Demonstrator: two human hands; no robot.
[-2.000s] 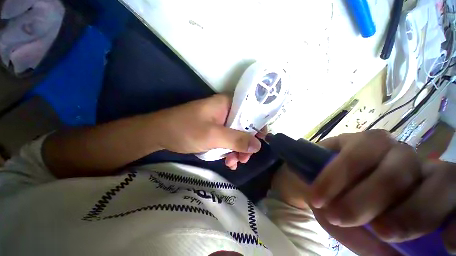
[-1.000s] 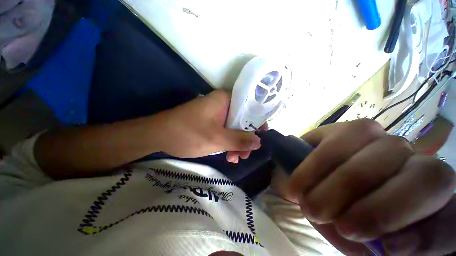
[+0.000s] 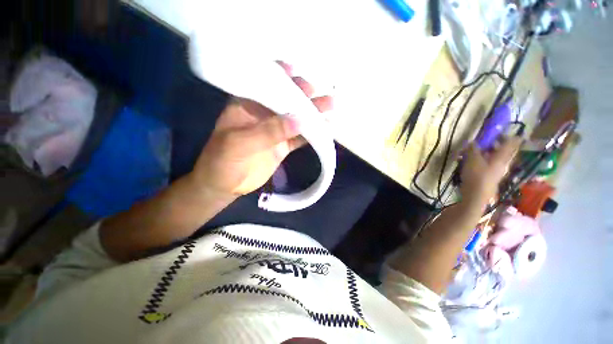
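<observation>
My left hand [image 3: 245,148] grips a white curved neck fan housing [image 3: 321,149] over my lap and the mat's edge. Its wide end is at the upper left, washed out by glare, and its narrow curved end points down and left, with a small dark hole at the tip. My right hand [image 3: 489,164] is at the right side of the bench, against the purple electric screwdriver [image 3: 496,126]. The hand is small and partly blurred, and whether its fingers still grip the tool is unclear.
Dark tweezers [image 3: 413,121] lie on the bench beside black cables [image 3: 448,121]. A blue cylinder [image 3: 396,8] and a black tool [image 3: 435,17] lie on the white mat [image 3: 376,80]. Another white housing [image 3: 465,47] lies beyond. Pink parts [image 3: 514,228] and a white spool [image 3: 530,256] are at right.
My right hand has moved from the fan to the right side of the bench with the purple screwdriver. My left hand has turned the housing, so its grille no longer shows and its narrow curved end does.
</observation>
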